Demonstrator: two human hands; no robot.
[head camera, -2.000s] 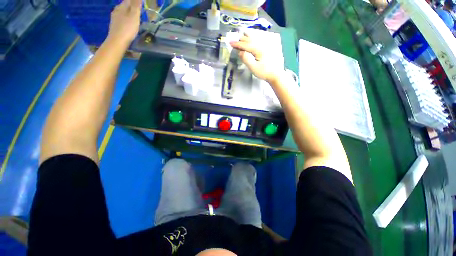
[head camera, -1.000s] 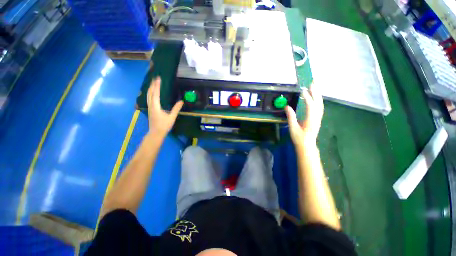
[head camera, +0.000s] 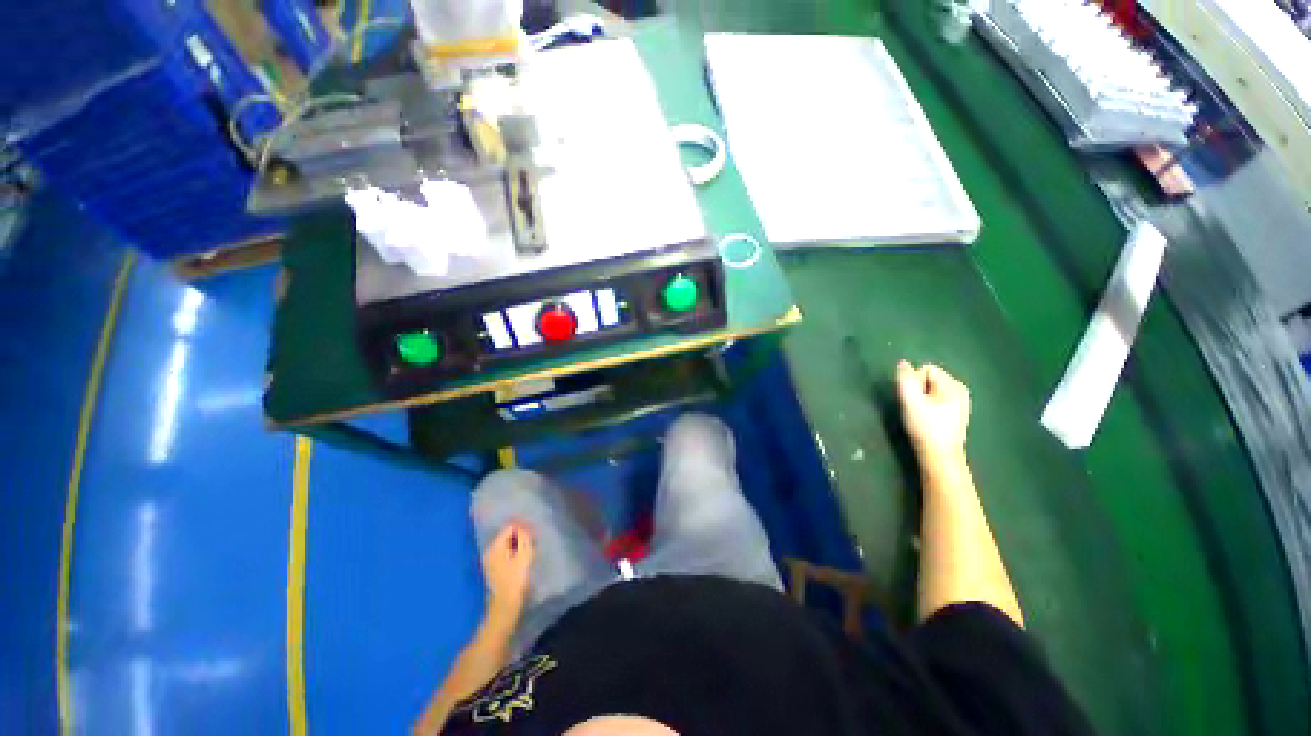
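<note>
The pneumatic press machine [head camera: 604, 144] stands on the green-topped bench, with two green buttons and a red button on its black front panel. White plastic parts [head camera: 421, 226] stand grouped on its left top. The dark fixture [head camera: 523, 201] is at the middle of the top. My left hand [head camera: 509, 558] is low by my left thigh, away from the machine, with its fingers curled; whether it holds anything is unclear. My right hand [head camera: 935, 403] is over the green surface right of the machine, its fingers closed in a fist with nothing visible in them.
A white tray [head camera: 841, 144] lies right of the machine, with a tape roll [head camera: 700, 154] and a thin white ring [head camera: 739, 250] between. A white strip [head camera: 1104, 338] lies on the conveyor. Upright white parts [head camera: 1100, 72] stand at the upper right. Blue crates [head camera: 115, 130] are stacked at the left.
Both hands have left the green buttons. My left hand has dropped to my thigh, and my right hand has moved right and closed. The view has turned right, so the machine appears further left.
</note>
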